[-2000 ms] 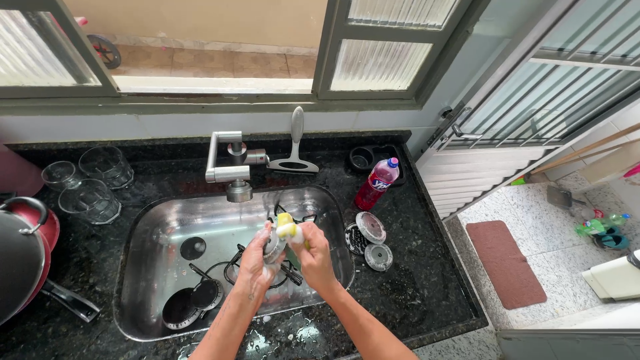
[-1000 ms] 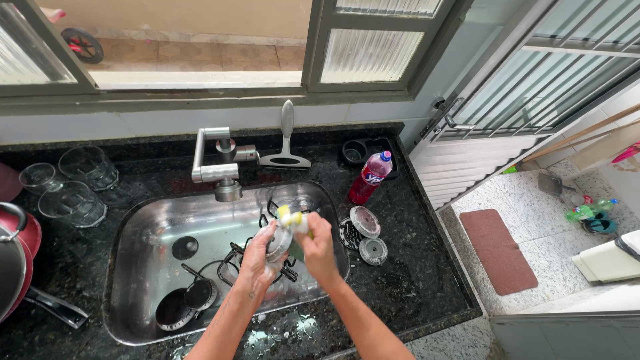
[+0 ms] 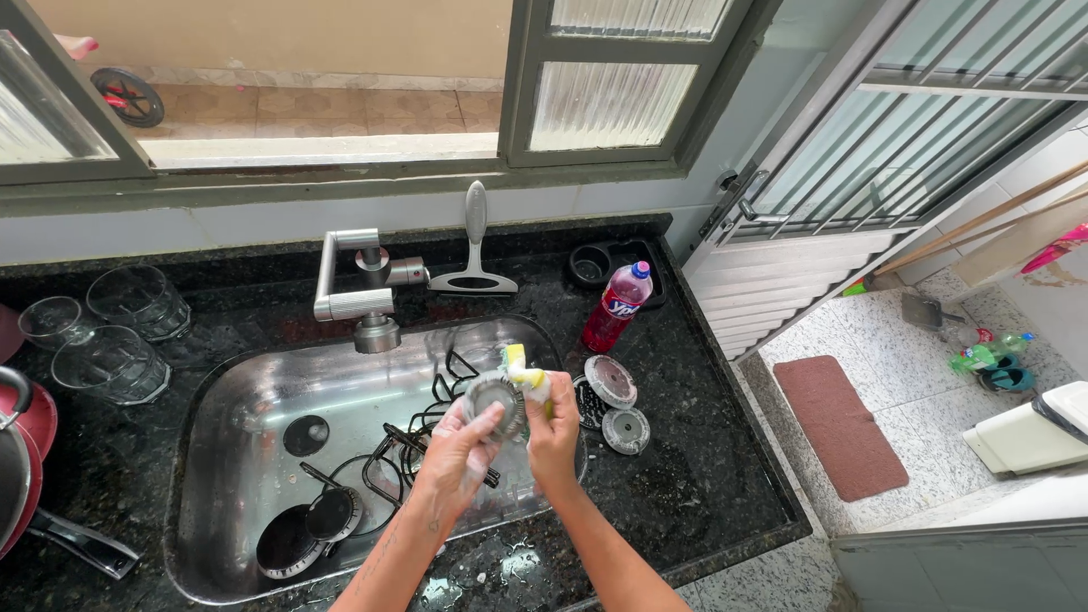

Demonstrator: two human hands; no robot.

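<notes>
Over the right part of the steel sink [image 3: 246, 408], my left hand [image 3: 463, 450] holds a round metal stove burner piece [image 3: 495, 406] covered in suds. My right hand [image 3: 552, 425] grips a soapy yellow and green sponge [image 3: 525, 370] against the burner piece's upper right edge. Beneath my hands, black wire pan supports [image 3: 387, 463] lie in the basin. Two black burner caps [image 3: 293, 540] rest at the basin's lower left. On the counter right of the sink sit soapy round burner parts [image 3: 610, 381], close to a Ypê bottle of red detergent [image 3: 614, 310].
A steel faucet [image 3: 357, 302] stands behind the basin, beside a squeegee [image 3: 474, 255]. Drinking glasses [image 3: 110, 365] and a pan with a black handle [image 3: 81, 544] are at left. A black organizer [image 3: 591, 265] sits in the counter's back right corner, near an open door [image 3: 816, 212].
The burner piece in my left hand now shows its flat face more fully. The sponge stays at its edge in my right hand.
</notes>
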